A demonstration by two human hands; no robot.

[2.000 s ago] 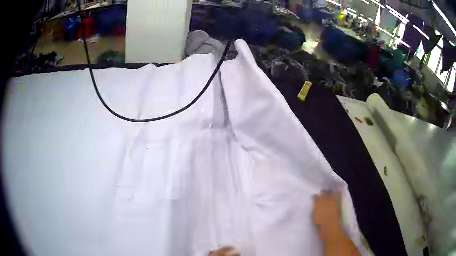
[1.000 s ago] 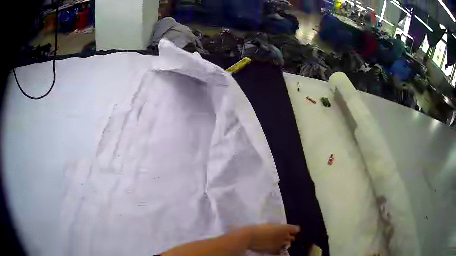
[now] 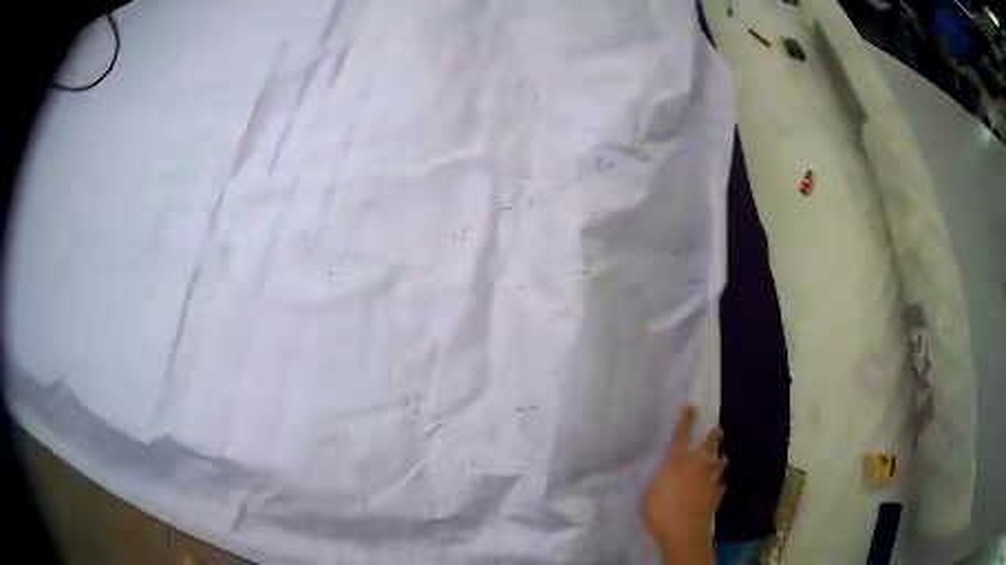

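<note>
White marker paper (image 3: pixel 441 265) with small printed marks lies creased over most of the table. Its right edge is a little raised. Dark fabric (image 3: pixel 752 331) shows as a narrow strip beyond that edge. My right hand (image 3: pixel 686 491) is at the lower right, shut on the marker paper's edge, thumb on top and fingers bent at the edge; the fingertips are partly hidden. My left hand is not in view.
Right of the fabric is a pale sheet (image 3: pixel 827 276) with a rolled ridge, small red (image 3: pixel 807 182) and dark (image 3: pixel 794 49) objects, an orange-tan block (image 3: pixel 880 468) and a dark bar (image 3: pixel 885 533). A black cable (image 3: pixel 108 68) is upper left. Floor (image 3: pixel 99 519) shows lower left.
The view has tipped down; the pillar and yellow block have left it. The paper has spread flatter and covers more of the dark fabric. My right hand is at its edge.
</note>
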